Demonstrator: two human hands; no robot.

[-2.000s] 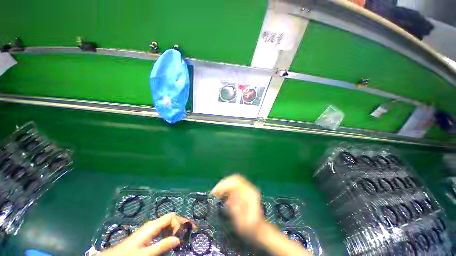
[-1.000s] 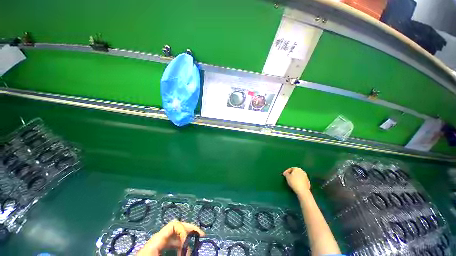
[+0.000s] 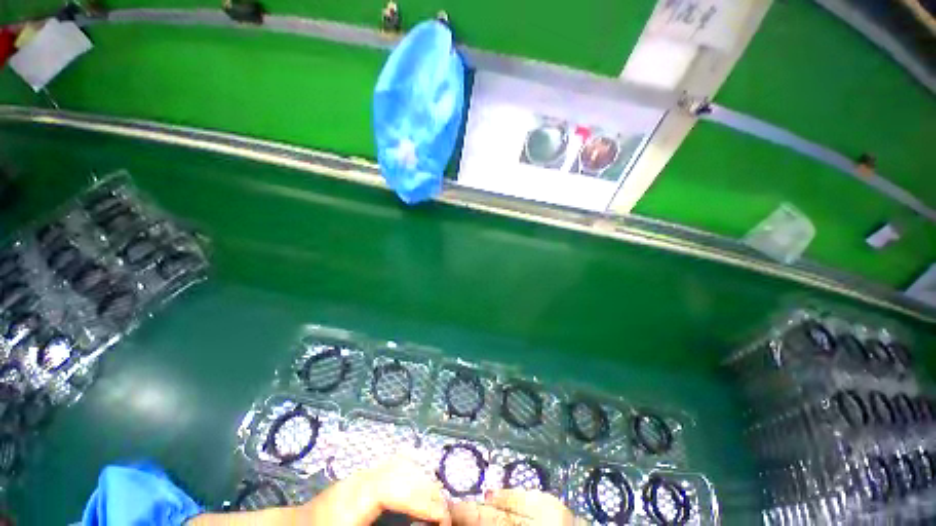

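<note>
A clear blister tray (image 3: 493,362) lies in front of me, with black ring parts in its pockets, such as one ring (image 3: 293,434) at the left of the second row. The pocket beside that ring holds no ring. My left hand (image 3: 382,493) is bare and low over the tray at the bottom edge, fingers curled at a dark piece (image 3: 408,518) that looks like part of a black ring, mostly cut off. My right hand (image 3: 518,506) is bare, close against the left fingertips and cut off by the edge. Whether it grips anything is hidden.
Stacked blister trays with rings (image 3: 862,411) stand at the right. Another slanted group of trays (image 3: 103,252) is at the left. A light-blue pouch shape (image 3: 419,113) and an instruction sheet (image 3: 513,113) hang on the green back panel. A blue sleeve cover (image 3: 139,498) shows at lower left.
My right hand has come back from beside the right stack to meet my left hand low over the tray. The view has tilted down, so the panel sits higher and more tray shows.
</note>
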